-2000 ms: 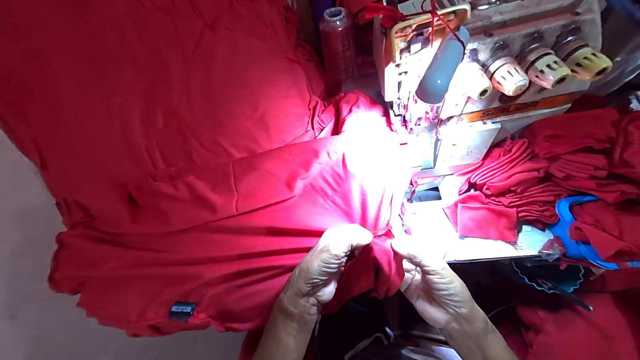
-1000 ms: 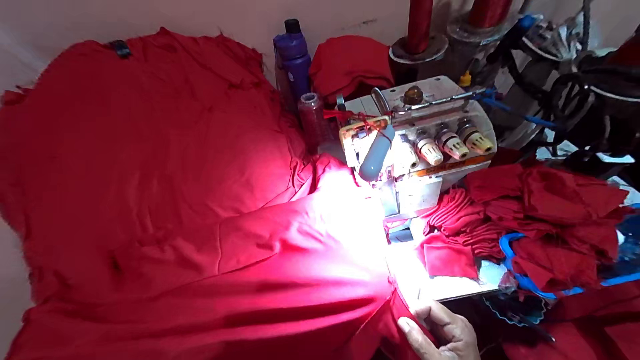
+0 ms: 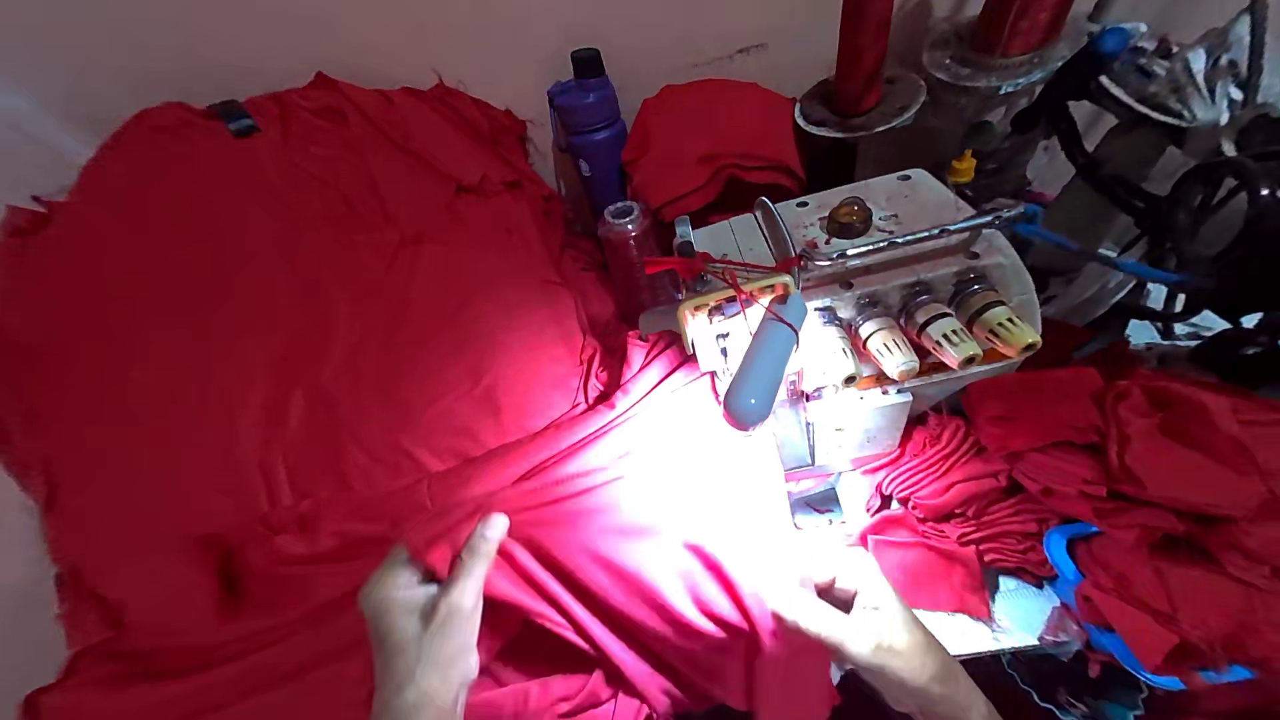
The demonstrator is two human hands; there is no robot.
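Note:
Red knit fabric spreads over the left side and runs up to the overlock sewing machine. At the lower middle my left hand pinches a fold of it between thumb and fingers. My right hand grips the fabric's right edge, just below the brightly lit needle area; glare hides part of its fingers. A grey lamp tied with red thread hangs at the front of the machine. Tension knobs line the machine's face. The presser foot is lost in the glare.
Folded red pieces and a blue-rimmed container of red cloth lie at right. Behind stand a purple bottle, a small thread cone, large red thread cones and a red cloth bundle. Dark cables hang at back right.
My left hand, out of view one second ago, is back and holds the fabric farther left than two seconds ago, when both hands were close together. My right hand stays on the fabric's edge.

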